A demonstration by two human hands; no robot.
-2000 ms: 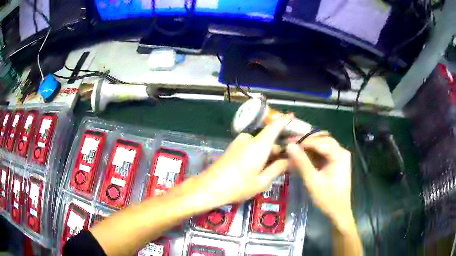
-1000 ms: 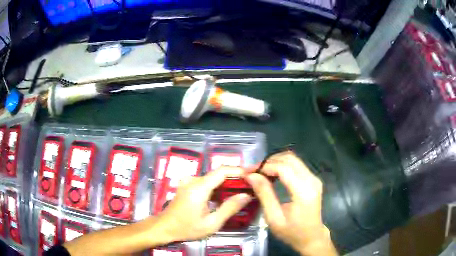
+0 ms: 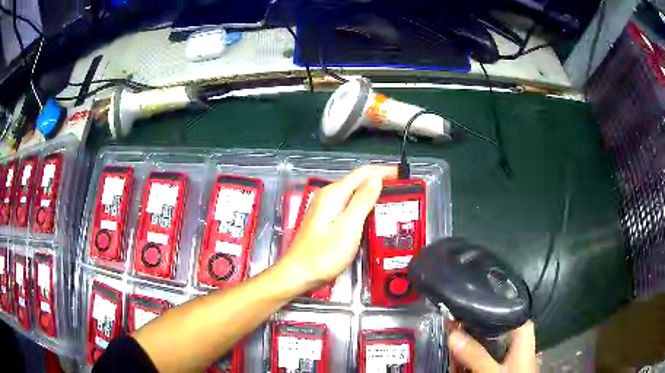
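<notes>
A red electronic unit (image 3: 397,240) with a white label lies in the top right pocket of the clear blister tray (image 3: 193,156). A black cord (image 3: 405,154) ends in a plug at the unit's top edge. My left hand (image 3: 339,226) reaches across the tray, its fingertips at the unit's upper left edge beside the plug; its exact hold is partly hidden. My right hand (image 3: 492,350), cut off by the lower edge, grips a black handheld scanner (image 3: 474,284) beside the unit's lower right. Other red units (image 3: 230,229) lie in the tray's pockets.
A white scanner with orange trim (image 3: 383,113) lies beyond the tray, another white scanner (image 3: 149,105) further left. A second tray (image 3: 69,248) is at left, a blue mouse (image 3: 49,118) above it. A tray stack (image 3: 634,124) stands at right. A white mouse (image 3: 208,44) lies on the ledge.
My right hand has left the cord and taken hold of the black scanner from the right. The unit both hands held now lies in the tray pocket with the plug at its top.
</notes>
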